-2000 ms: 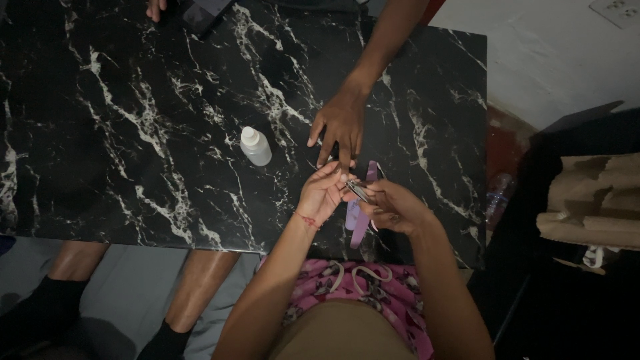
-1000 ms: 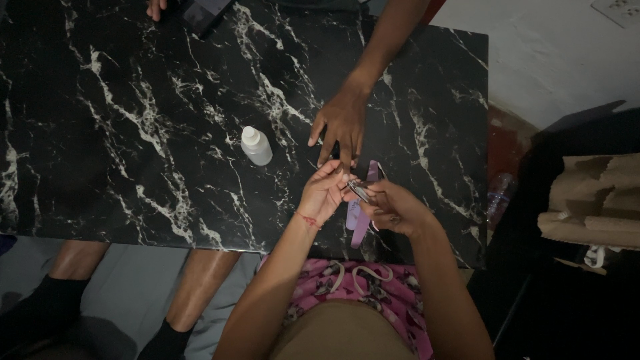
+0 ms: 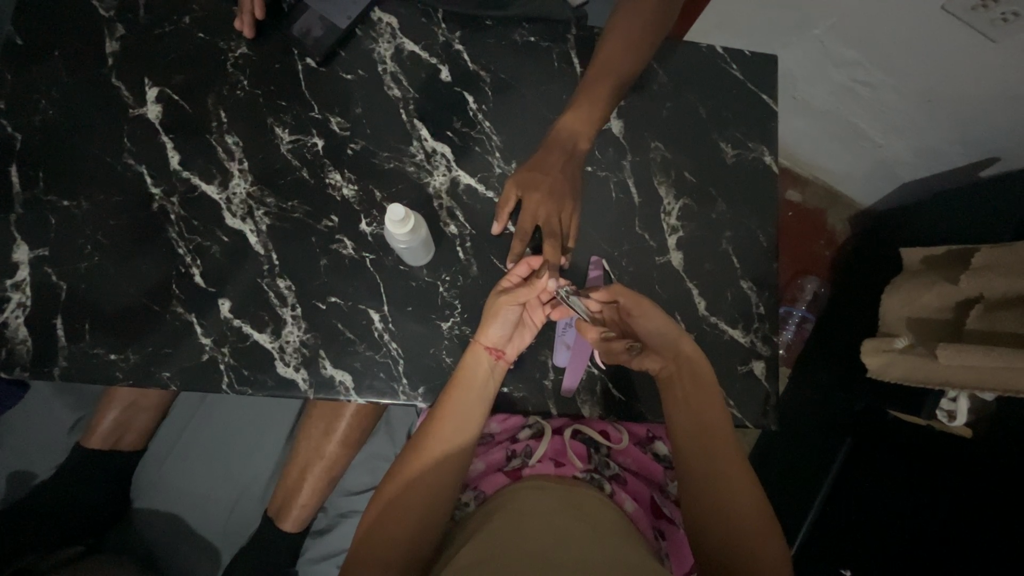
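Observation:
My left hand (image 3: 516,314), with a red string bracelet at its wrist, holds a fingertip of another person's hand (image 3: 544,200), which reaches down from the top of the view. In my right hand (image 3: 636,330) is a metal nail clipper (image 3: 573,303), its jaws close to that fingertip. Under and between my hands, purple nail files (image 3: 578,364) lie on the black marble-patterned table (image 3: 304,200), partly covered by my right hand. A white-capped plastic bottle (image 3: 410,235) stands to the left of my hands.
A dark flat device (image 3: 324,28) lies at the top edge near the other person's other fingers (image 3: 250,16). Legs in black socks rest on grey fabric at lower left. Brown paper or cloth (image 3: 952,320) and a clear plastic bottle (image 3: 800,316) are beyond the table's right edge.

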